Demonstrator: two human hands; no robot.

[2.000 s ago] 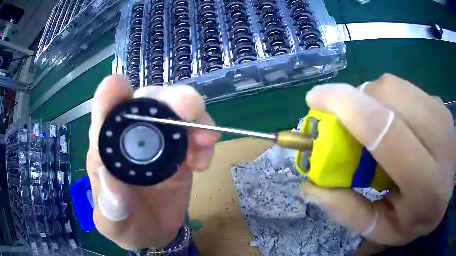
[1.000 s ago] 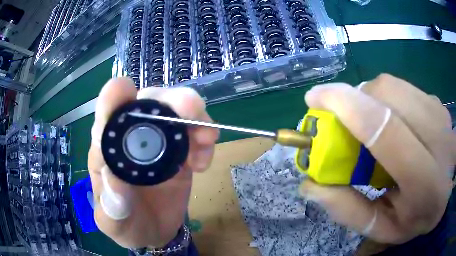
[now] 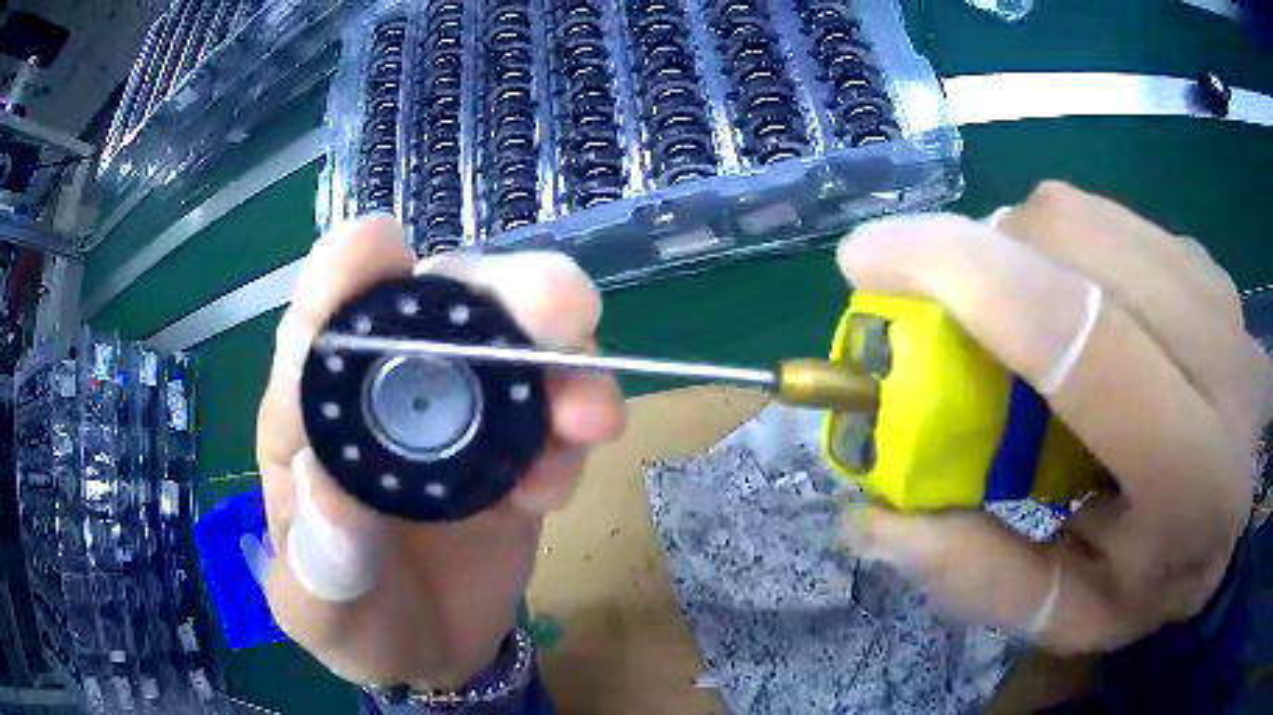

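My left hand (image 3: 405, 587) holds a black perforated disc (image 3: 349, 440) up, its face with the silver-grey centre and pale holes towards me. My right hand (image 3: 1103, 405) grips a thin-tipped hand tool (image 3: 928, 405) with a yellow body, blue band and brass collar. The tool's long silver shaft points left and crosses the disc above its centre, its tip near the disc's upper-left edge. I cannot tell whether the tip touches a hole. Both hands wear whitish finger cots. A bracelet circles my left wrist.
A clear tray (image 3: 628, 231) with rows of black parts lies beyond my hands. A speckled cloth (image 3: 782, 587) lies on a tan board (image 3: 600, 517) below. Clear stacked trays (image 3: 105, 517) and a blue box (image 3: 235, 566) stand at left. A white strip (image 3: 1075, 94) crosses the green bench.
The disc and my left hand have moved slightly right. The shaft now lies flatter, and its tip is nearer the disc's left edge. My right hand has tilted a little.
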